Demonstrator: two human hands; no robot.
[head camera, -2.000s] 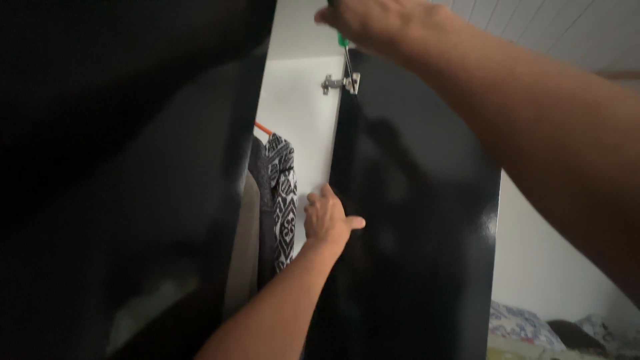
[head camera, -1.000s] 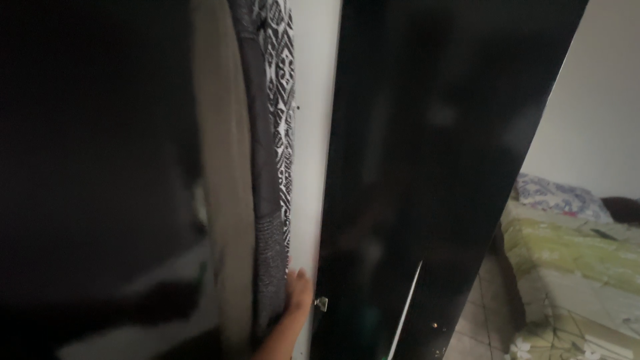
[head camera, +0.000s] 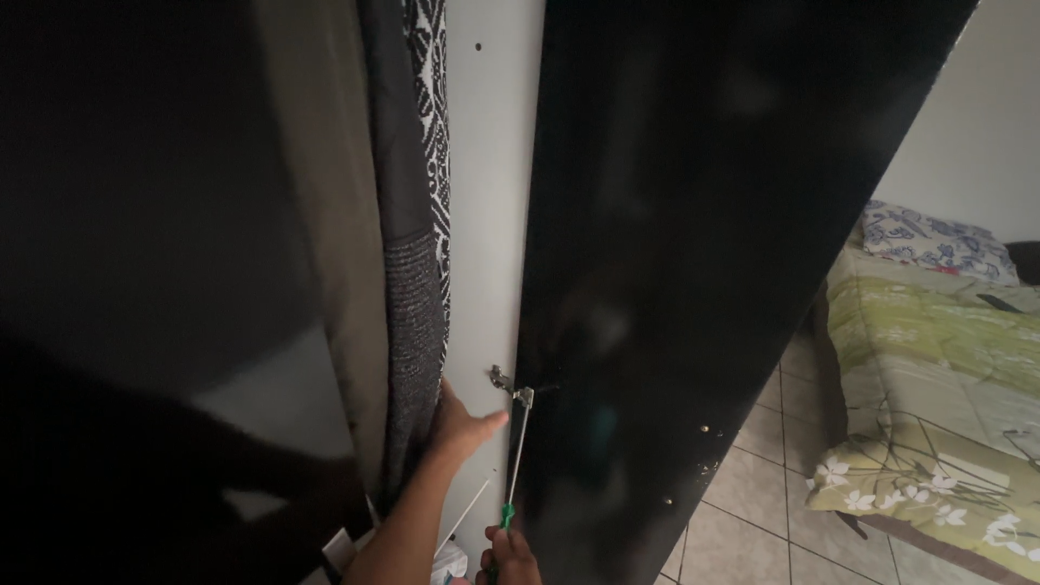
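My right hand (head camera: 512, 559), at the bottom middle, grips the green handle of a long-shafted screwdriver (head camera: 517, 459). Its shaft points up, and the tip is at a metal cabinet hinge (head camera: 522, 396) on the edge of a glossy black wardrobe door (head camera: 650, 203). Just left of the hinge, my left hand (head camera: 467, 426) has its thumb spread, beside the white inner side panel (head camera: 487, 203) and the hanging clothes. Whether its hidden fingers touch the panel or the cloth I cannot tell.
Dark and patterned garments (head camera: 414, 325) hang inside, left of the panel. Another glossy black door (head camera: 146, 203) fills the left side. On the right are a tiled floor (head camera: 751, 504) and a bed with a floral cover (head camera: 918, 390) and a pillow (head camera: 938, 240).
The view has dropped from an upper hinge to a lower one. My right hand, out of view one second ago, now shows at the bottom with the screwdriver at the lower hinge.
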